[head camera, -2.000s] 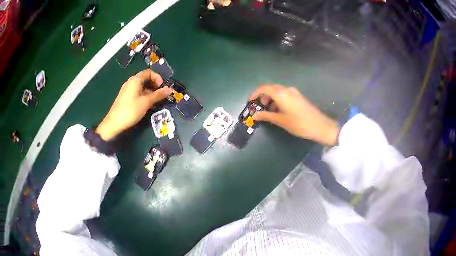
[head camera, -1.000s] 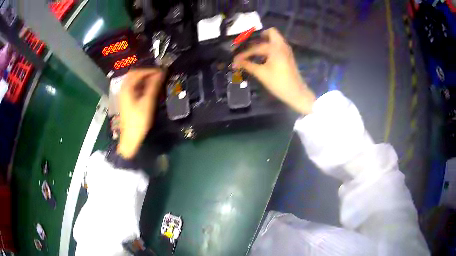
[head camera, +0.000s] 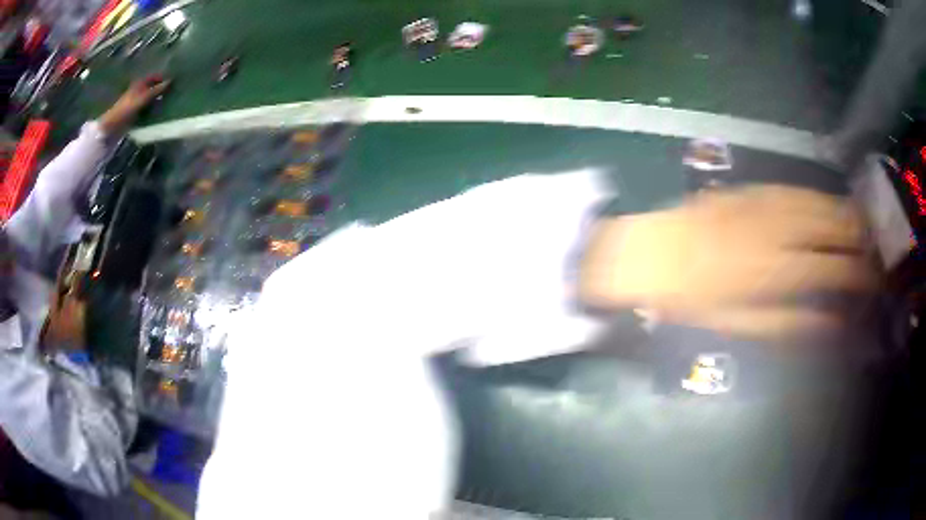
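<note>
My left hand (head camera: 731, 259) is blurred and stretches to the right over the green bench, from a white sleeve that fills the middle of the view. Its fingers reach toward the dark area at the right edge; whether they hold anything cannot be made out. A small white-rimmed housing (head camera: 708, 374) with an orange-yellow patch lies on the bench just below the hand. Another pale-rimmed housing (head camera: 708, 154) lies above the hand, near the curved rail. My right hand is not in view.
A clear blister tray (head camera: 244, 193) with orange-patched parts lies at left, partly behind my sleeve. A person in a white coat (head camera: 61, 406) works beyond it. Behind the pale rail (head camera: 457, 109), several small units lie on the green conveyor (head camera: 487, 76). Red display digits (head camera: 916, 188) show at the right edge.
The view has swung left, bringing in the tray and other person. My right hand and the two units on the black fixture have left the picture. My left hand now appears farther right.
</note>
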